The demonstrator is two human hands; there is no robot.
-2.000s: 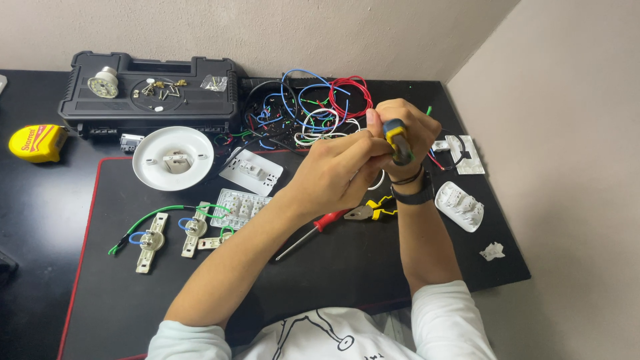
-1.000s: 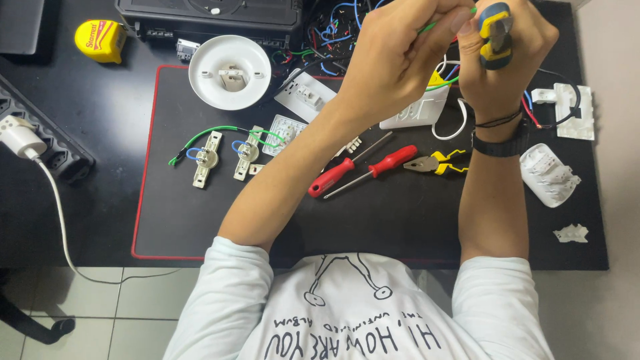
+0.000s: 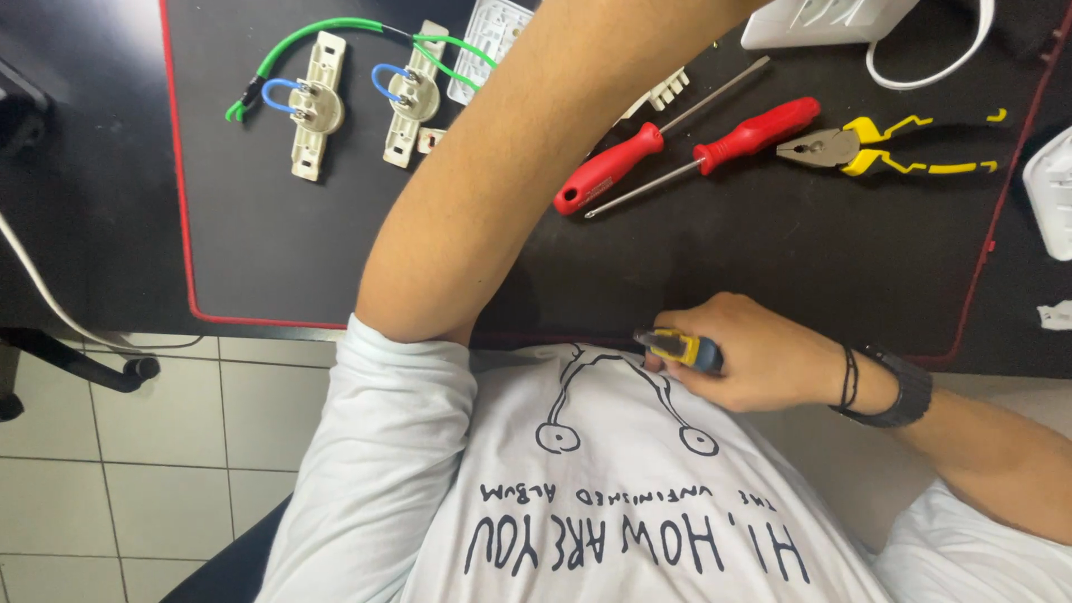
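Note:
My right hand point(image 3: 737, 356) grips a small pair of pliers or cutters point(image 3: 682, 347) with blue and yellow handles, low at the mat's near edge, in front of my shirt. My left forearm reaches up across the mat and its hand is out of the frame. Beyond the right hand lie two red-handled screwdrivers point(image 3: 610, 167) point(image 3: 758, 136) and combination pliers point(image 3: 829, 151) with yellow and black handles. Left of the forearm rest two lamp-holder parts point(image 3: 316, 109) point(image 3: 414, 96) on metal or plastic strips, with blue wire loops and a green wire point(image 3: 322, 25).
A black mat point(image 3: 268, 243) with a red edge covers much of the table. A white socket plate point(image 3: 825, 21) with a white cable stands at the top right. Another white fitting point(image 3: 1051, 197) lies at the right edge. A white cord point(image 3: 50, 293) hangs at the left.
My right hand has come down from the top of the view to the mat's near edge, still holding the tool. My left hand has left the frame. The view has shifted down and closer.

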